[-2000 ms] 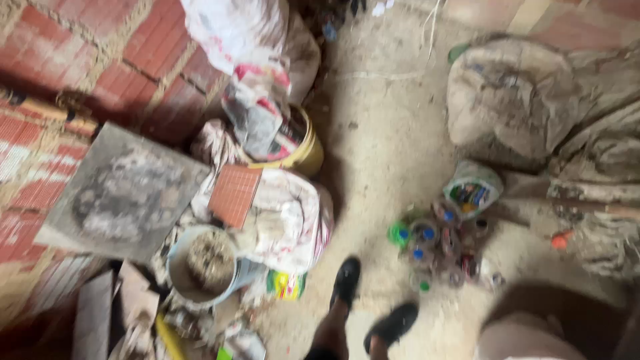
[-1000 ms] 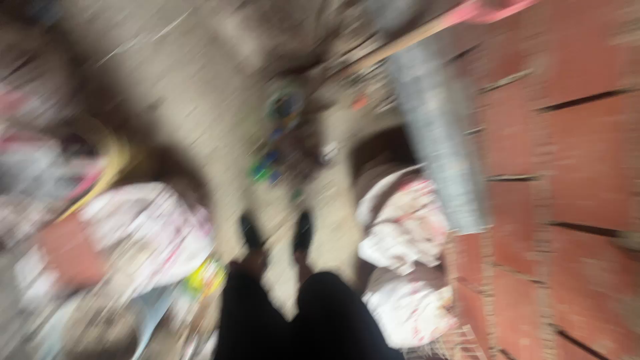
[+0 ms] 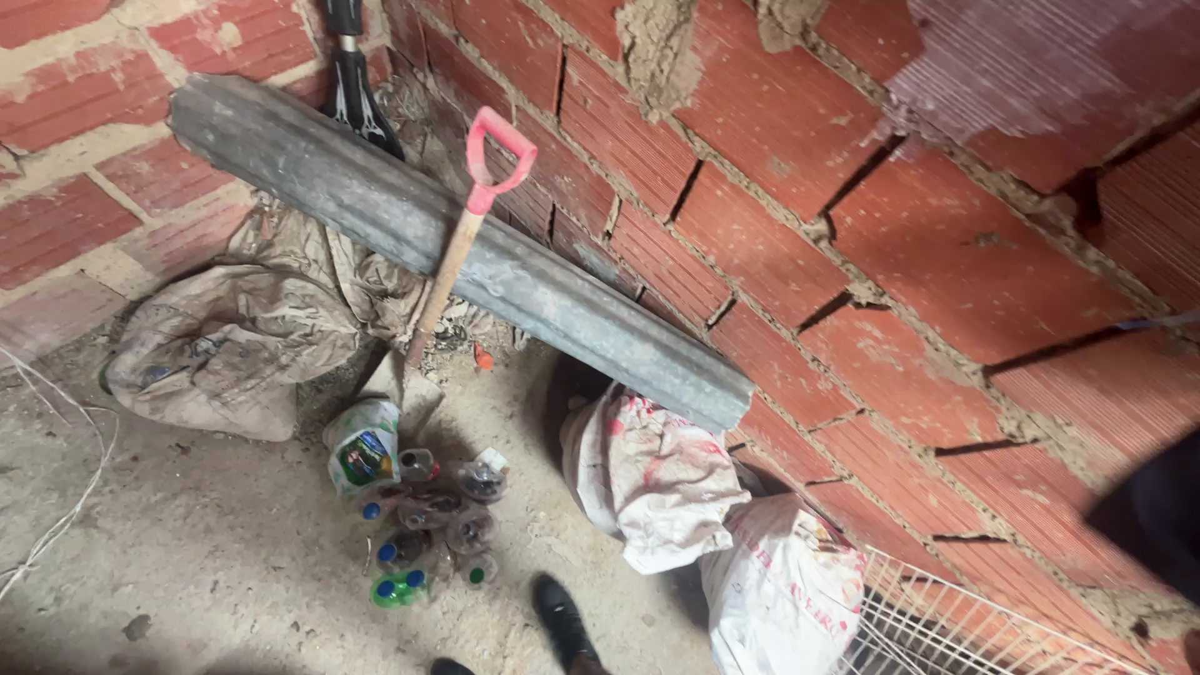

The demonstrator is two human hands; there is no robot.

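Observation:
Neither my left hand nor my right hand shows in the head view. A shovel (image 3: 450,267) with a pink D-shaped grip and wooden shaft leans with its blade low on the floor. It crosses in front of a long corrugated metal sheet (image 3: 562,309), which slants along the brick wall. Several plastic bottles (image 3: 441,520) with blue and green caps stand grouped on the concrete near my shoes. Beside them is a whitish plastic bag (image 3: 364,448) with green contents. A dark blurred shape at the right edge cannot be made out.
Two stuffed white sacks (image 3: 656,478) (image 3: 783,581) stand by the wall, beside a white wire rack (image 3: 919,619). A dirty beige sack (image 3: 234,347) lies at the left. Loose pale cord (image 3: 80,487) trails over the floor. My shoe (image 3: 562,619) shows at the bottom.
The view has swung to the right, towards the brick wall. The buckets and sacks on the left side are out of view; the metal sheet and shovel now show clearly.

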